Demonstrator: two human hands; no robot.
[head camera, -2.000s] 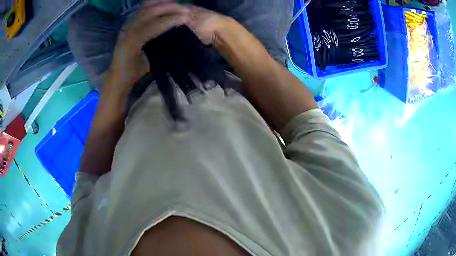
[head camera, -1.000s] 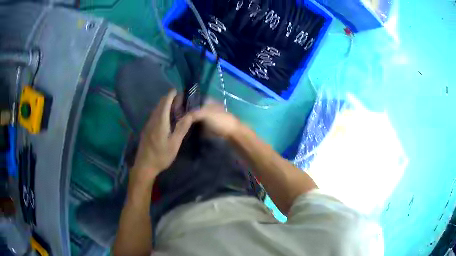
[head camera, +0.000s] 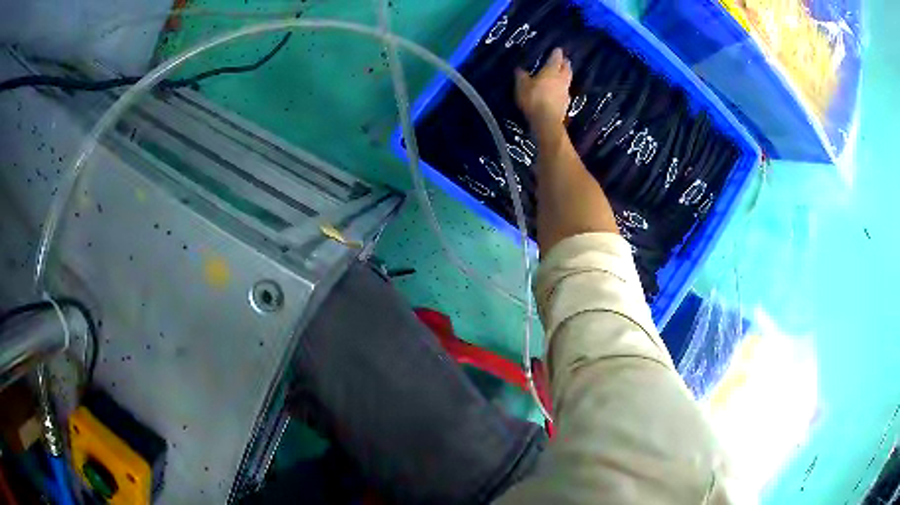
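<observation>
My right hand (head camera: 546, 91) reaches into the blue bin (head camera: 707, 233) on the floor, at the bin's upper part. The bin is full of black straps (head camera: 632, 118) with white oval markings, laid side by side. The thumb and fingers rest on or among the straps; I cannot tell whether they grip any. My left hand is out of the picture.
The grey machine table (head camera: 197, 266) is at left, with a yellow button box (head camera: 111, 462) at its lower edge. A clear hose (head camera: 464, 94) loops across the view, over the bin. Another blue box (head camera: 755, 84) with yellow parts is at upper right. My leg is below the table corner.
The view has swung towards the bin. My hands were together holding black straps over my lap; now my right arm is stretched into the bin and my left hand has left the picture.
</observation>
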